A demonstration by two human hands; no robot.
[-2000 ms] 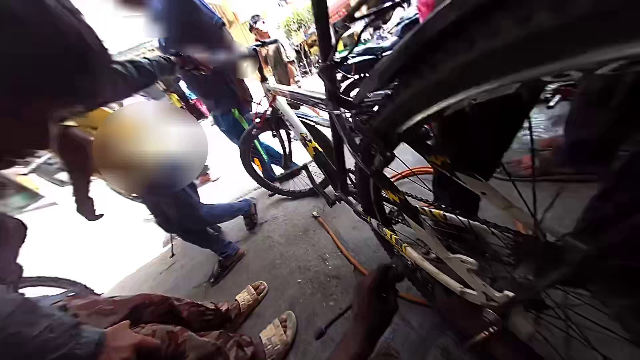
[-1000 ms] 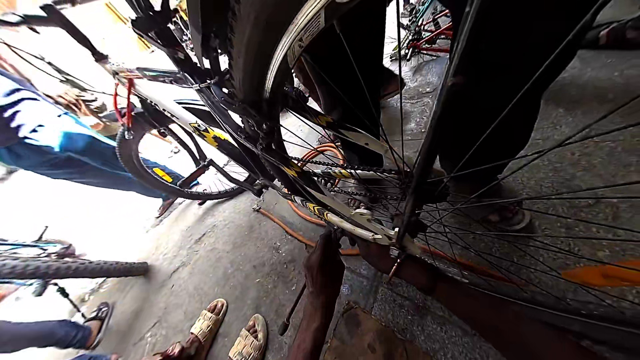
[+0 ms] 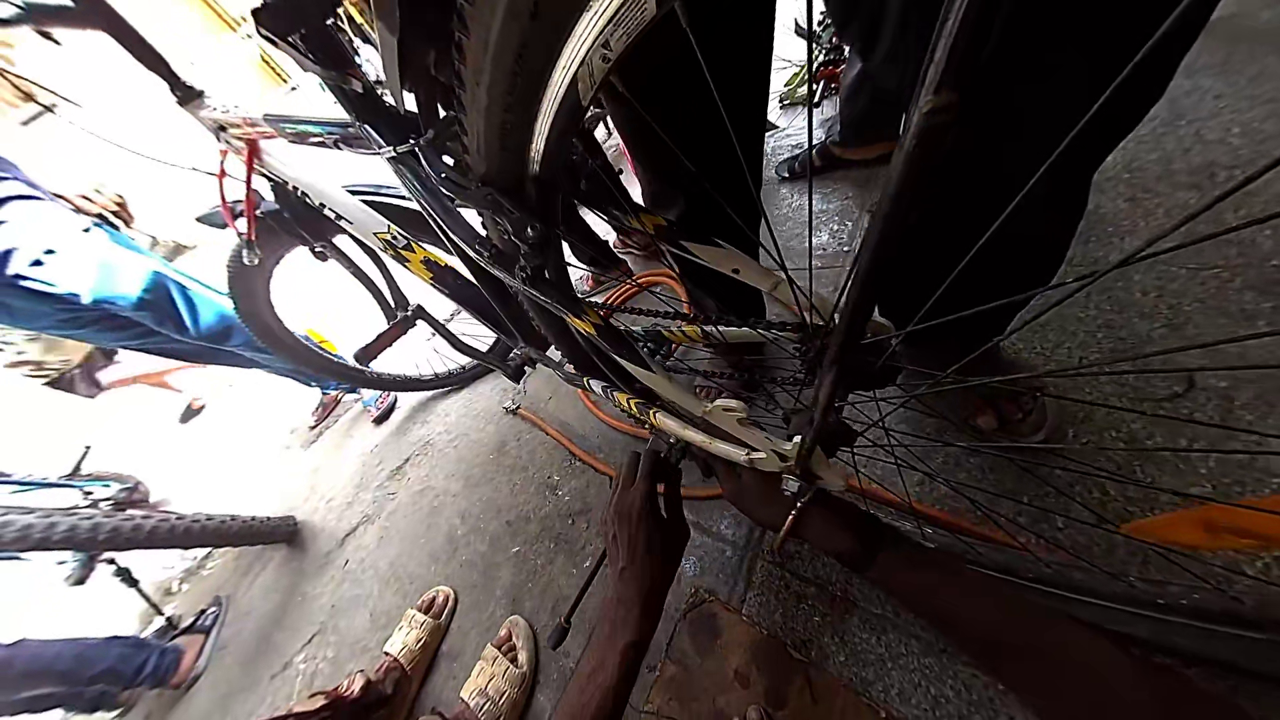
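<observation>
A bicycle with a white, black and yellow frame stands in front of me, its spoked rear wheel at the right. My left hand (image 3: 640, 510) is at the underside of the white chainstay (image 3: 690, 428), its fingertips around a small dark part there. A thin dark rod (image 3: 580, 600) with a thicker end shows beside the left wrist; whether the hand holds it is unclear. My right hand (image 3: 745, 492) reaches in from the right below the rear end of the chainstay, fingers mostly hidden. Near it are the axle nut (image 3: 792, 484) and the dark chain (image 3: 700, 316).
An orange hose (image 3: 565, 440) lies on the concrete floor behind my hands. Sandalled feet (image 3: 500, 665) of a person are at the lower left, near another bicycle's tyre (image 3: 150, 530). A person in dark trousers (image 3: 1000, 200) stands beyond the wheel. A brown slab (image 3: 750, 660) lies below my arms.
The view has swung down toward the rear wheel since two seconds ago. My left hand, lower and farther from the chainstay in the first frame, is now up against its underside.
</observation>
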